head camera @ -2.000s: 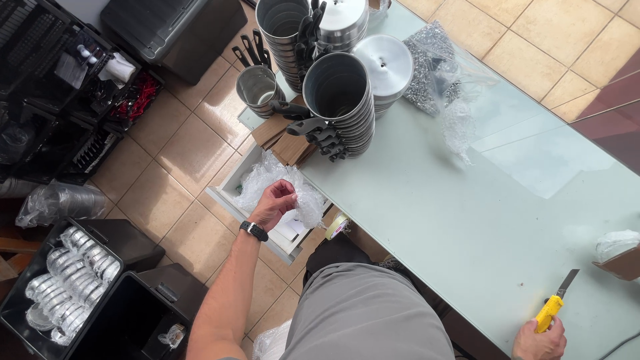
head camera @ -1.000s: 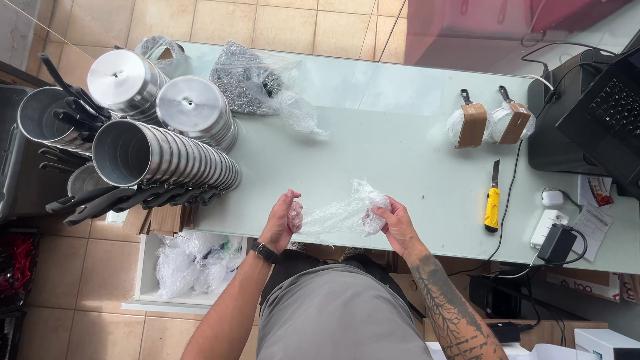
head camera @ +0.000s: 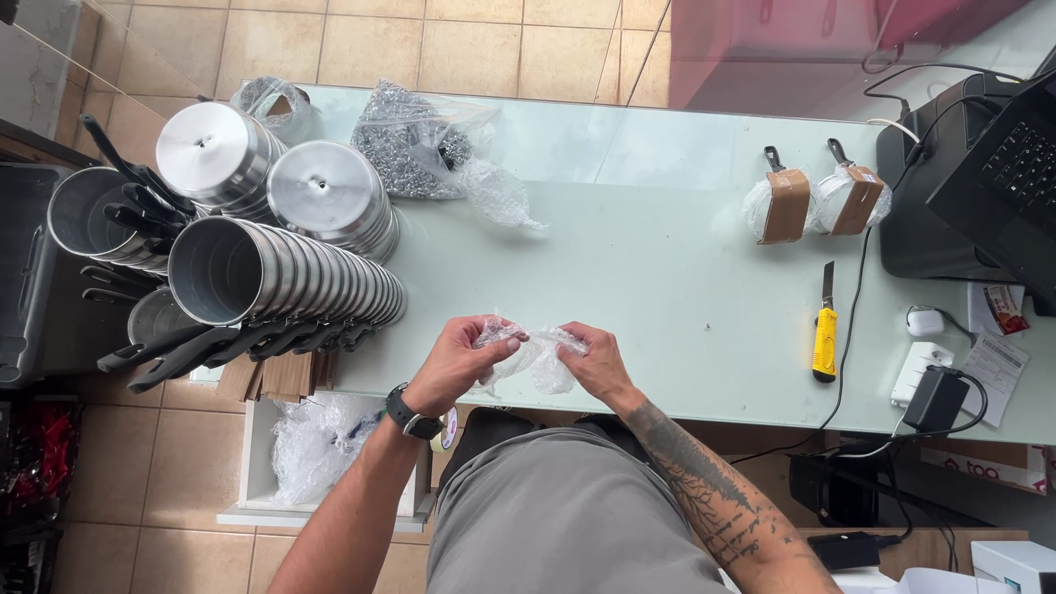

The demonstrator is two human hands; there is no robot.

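A crumpled piece of clear bubble wrap (head camera: pixel 540 359) is stretched between my two hands over the table's near edge. My left hand (head camera: pixel 462 355) pinches its left end, thumb on top. Its right end is between the fingers of my right hand (head camera: pixel 596 359). Left of my hands lies a nested stack of metal saucepans (head camera: pixel 322 268) with black handles. Far to the right, a yellow snap-off utility knife (head camera: pixel 825 338) lies with its blade out. Beyond it are two wrapped items with brown cardboard bands (head camera: pixel 786 206) and black handles.
More upturned pans (head camera: pixel 318 194) stand at the left. Behind them a clear bag of small metal parts (head camera: pixel 408 140) lies by loose bubble wrap. An open drawer (head camera: pixel 252 462) holds more wrap. Cables, a power strip (head camera: pixel 920 371) and a laptop (head camera: pixel 1023 173) are at the right.
My right hand let go of the utility knife, which lies on the table. My left hand has brought bubble wrap up from the drawer, and both hands now hold it, closer together. The view has swung right.
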